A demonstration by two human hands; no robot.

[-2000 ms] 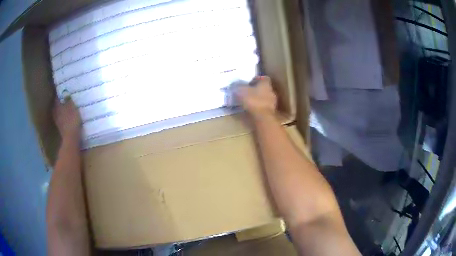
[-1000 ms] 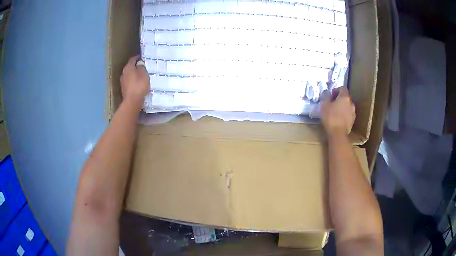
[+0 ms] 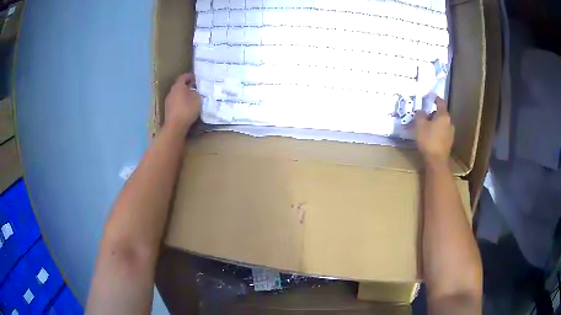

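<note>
Rows of white parts (image 3: 320, 67) lie packed flat in a large brown cardboard carton (image 3: 246, 191), on a white sheet whose edge (image 3: 277, 133) shows along the near side. My left hand (image 3: 183, 103) is at the near left corner of the layer, its fingers partly hidden between the layer and the carton wall. My right hand (image 3: 435, 130) is at the near right corner, with fingers at the layer's edge beside a few loose, tilted white pieces (image 3: 406, 107). The bright glare hides detail, and I cannot tell how firmly either hand grips.
The carton's near flap hangs towards me. Below it is clear plastic with a white label (image 3: 266, 279). A pale blue-grey surface (image 3: 80, 123) lies left, with blue boxes (image 3: 27, 271) at the lower left. White sheets (image 3: 534, 104) lie at the right.
The view has swung left since two seconds ago, so the carton sits further right. Both hands remain at the layer's near corners. The pieces by my right hand now look more tilted and separated.
</note>
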